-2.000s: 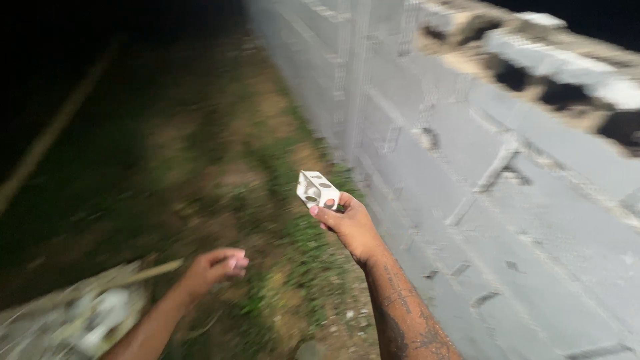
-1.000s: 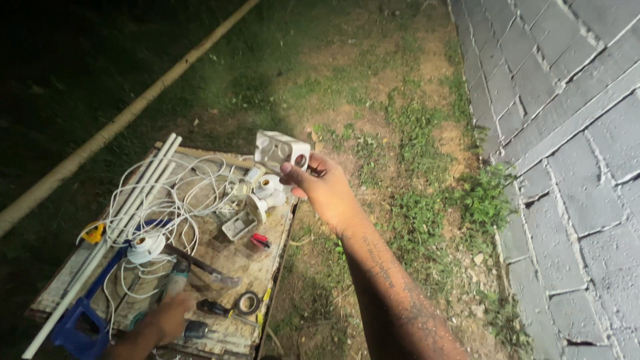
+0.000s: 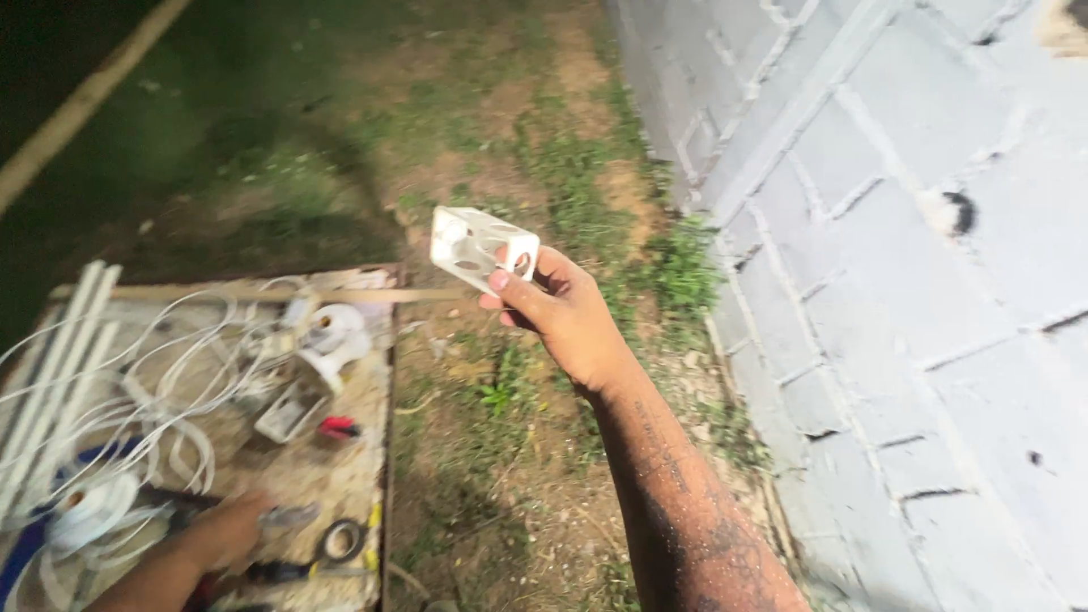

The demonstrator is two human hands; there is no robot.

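Observation:
My right hand (image 3: 544, 310) grips a white plastic electrical box (image 3: 480, 246) with round knockout holes, its thumb on the near edge, held out over the ground. My left hand (image 3: 234, 531) is low over the wooden board at the lower left, blurred, beside a grey-looking tool end (image 3: 291, 516); whether it grips this tool cannot be told. Right of that hand lie a roll of black tape (image 3: 342, 541) and a dark-handled tool (image 3: 276, 571). Farther up the board are a second electrical box (image 3: 291, 412), a red-handled tool (image 3: 339, 427) and a white lamp holder (image 3: 333, 333).
Loops of white cable (image 3: 174, 365), white plastic conduits (image 3: 64, 374) and another lamp holder (image 3: 92, 507) lie on the board (image 3: 365, 476). A grey block wall (image 3: 850, 340) stands on the right, with plants (image 3: 684, 268) at its foot. A long pole (image 3: 93, 93) crosses the upper left.
My left hand, empty over the ground two seconds ago, is now over the board's tools. My right hand still holds the white box. The view has swung from the wall towards the board.

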